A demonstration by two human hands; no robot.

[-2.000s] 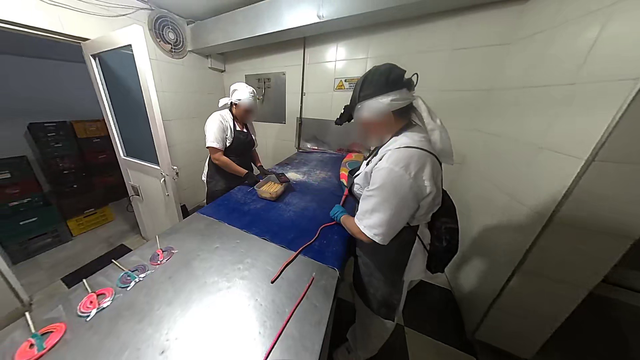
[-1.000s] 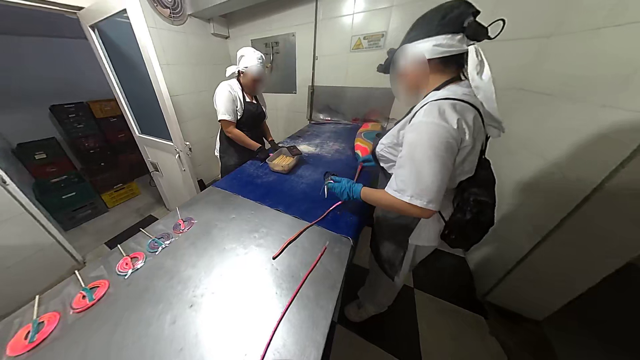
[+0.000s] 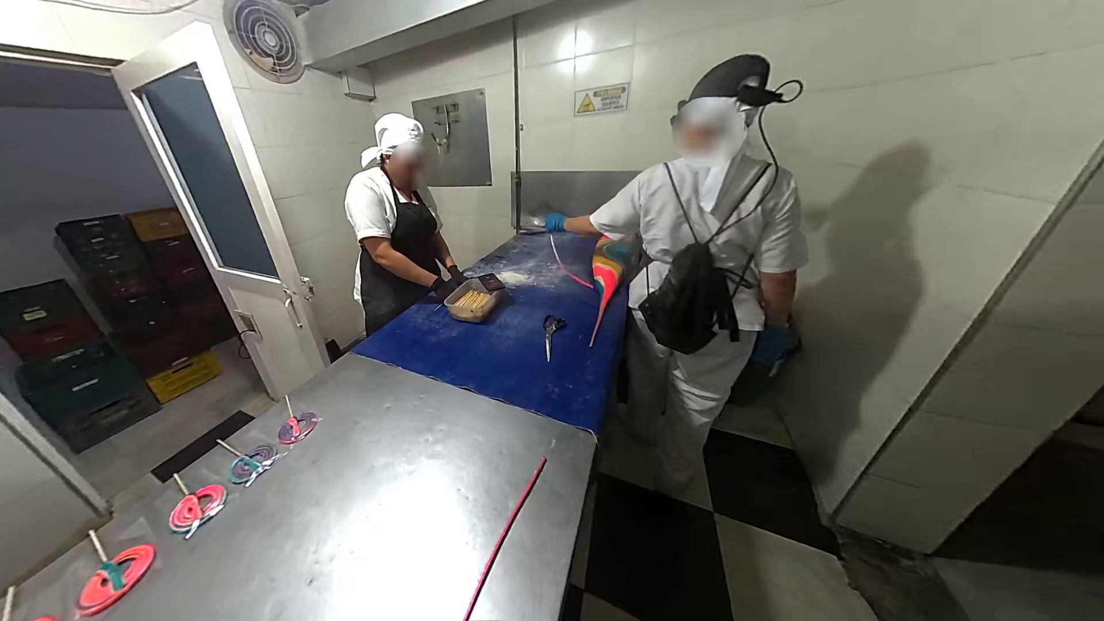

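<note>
Neither my left hand nor my right hand shows in the head view. A thin red candy rope (image 3: 509, 533) lies on the steel table nearest me. Along that table's left side are several coiled lollipops on sticks, among them a pink one (image 3: 197, 508) and a purple one (image 3: 297, 428). Scissors (image 3: 550, 336) rest on the blue table cover (image 3: 492, 362). Beyond them, a thick multicoloured candy mass (image 3: 609, 267) tapers to a point. A plastic tub of sticks (image 3: 473, 302) stands near a co-worker's dark-gloved hands.
One co-worker (image 3: 401, 224) stands at the blue surface's left side. Another person (image 3: 707, 233), wearing blue gloves and a black drawstring bag, stands at its right, one arm reaching to the far end. Stacked crates (image 3: 78, 345) stand beyond the open door (image 3: 216, 190). Steel table edge (image 3: 586, 500) runs near right.
The person at the right has turned away and now reaches toward the far end. The scissors now lie on the blue cover. The rope that extended onto the steel table from the blue cover is gone from there.
</note>
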